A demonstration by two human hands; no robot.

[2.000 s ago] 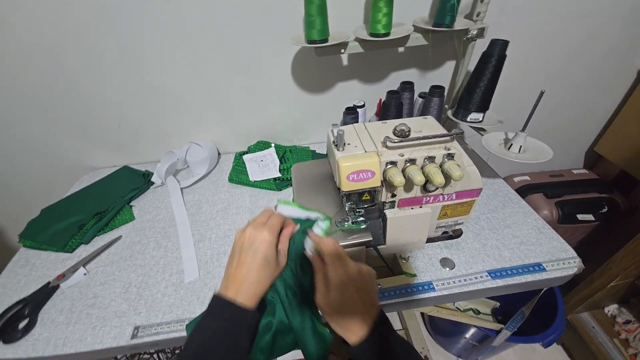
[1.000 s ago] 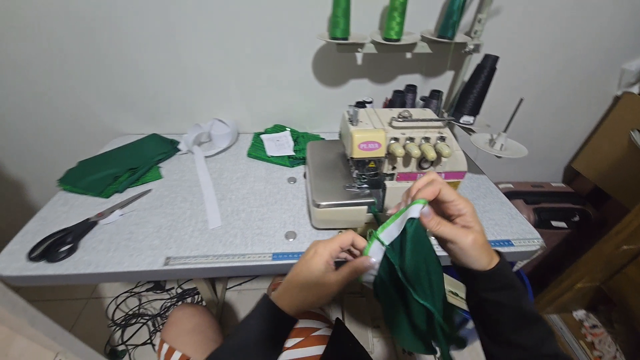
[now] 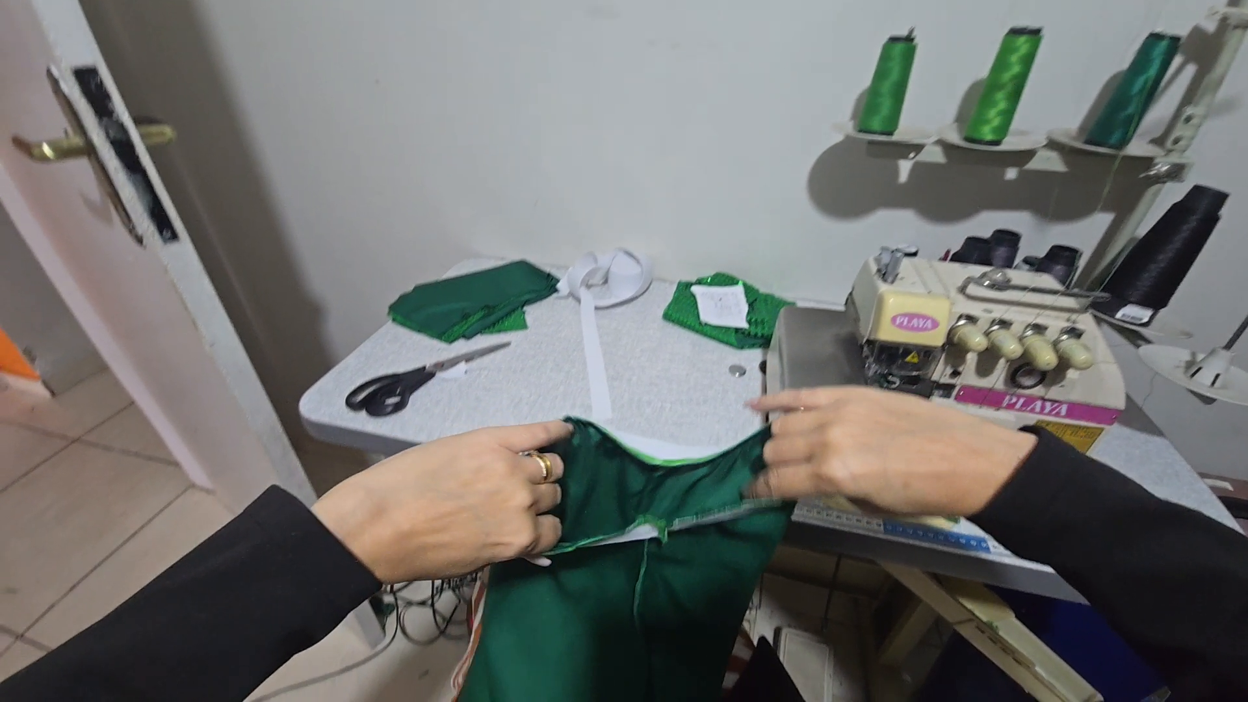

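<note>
A dark green fabric garment (image 3: 624,604) hangs between my hands in front of the table's front edge, its top opening spread wide. White elastic and bright green stitching run along that opening. My left hand (image 3: 458,497) grips the left side of the opening and wears a ring. Gripping the right side is my right hand (image 3: 877,448), in front of the cream overlock sewing machine (image 3: 985,331). Some fingertips are hidden behind the cloth. Beyond the garment, a strip of white elastic (image 3: 593,361) runs from its roll (image 3: 609,278) toward me.
Black-handled scissors (image 3: 419,380) lie at the table's left, near folded dark green fabric (image 3: 478,297). Bright green fabric (image 3: 726,312) with a white paper lies beside the machine. Thread cones (image 3: 1004,88) stand above. A measuring tape (image 3: 916,531) follows the front edge. A door (image 3: 146,244) stands left.
The garment was bunched between my hands near the machine; now they are farther apart, stretching its opening wide, and it has moved left from the machine. The view has swung left, showing the door.
</note>
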